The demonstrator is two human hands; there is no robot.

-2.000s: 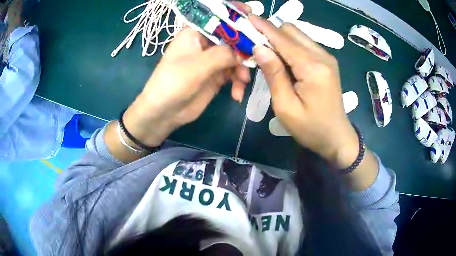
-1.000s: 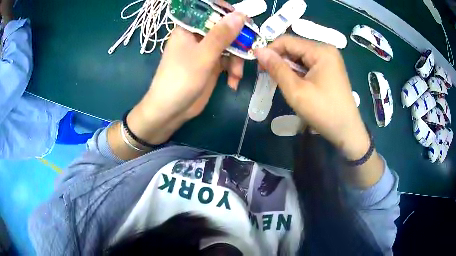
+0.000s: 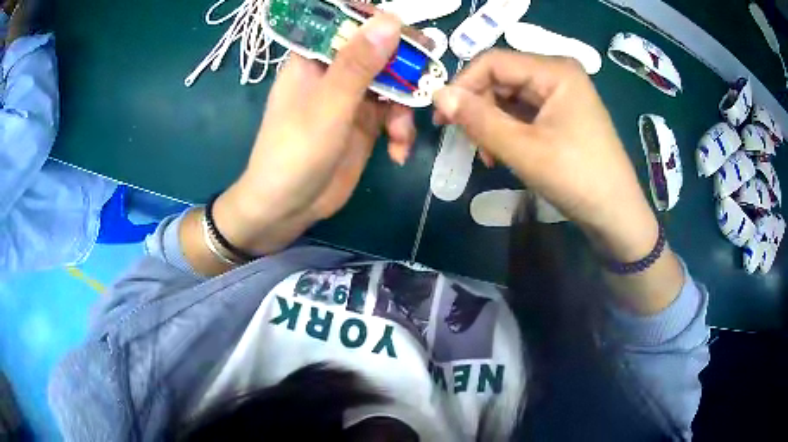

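Observation:
My left hand (image 3: 315,129) holds a white housing shell (image 3: 421,97) with its open side up, the thumb lying across it. A green circuit board (image 3: 307,24) fills the far left end, and a blue battery (image 3: 404,66) with a thin red lead wire sits at the other end. My right hand (image 3: 540,129) is at the shell's narrow end, thumb and index fingertips close together. Whether they pinch something small or touch the shell cannot be told.
Tangled off-white cords (image 3: 246,43) lie at the upper left. Flat white back covers (image 3: 553,47) lie around the hands. Single body halves (image 3: 661,162) stand at the right, beside a pile of them (image 3: 734,177). Another person's sleeve (image 3: 26,121) shows at the left edge.
The lead wires, loosely looped over the battery earlier, now lie along its side. The shell has shifted slightly left. My right hand moved from the shell's side to its narrow end.

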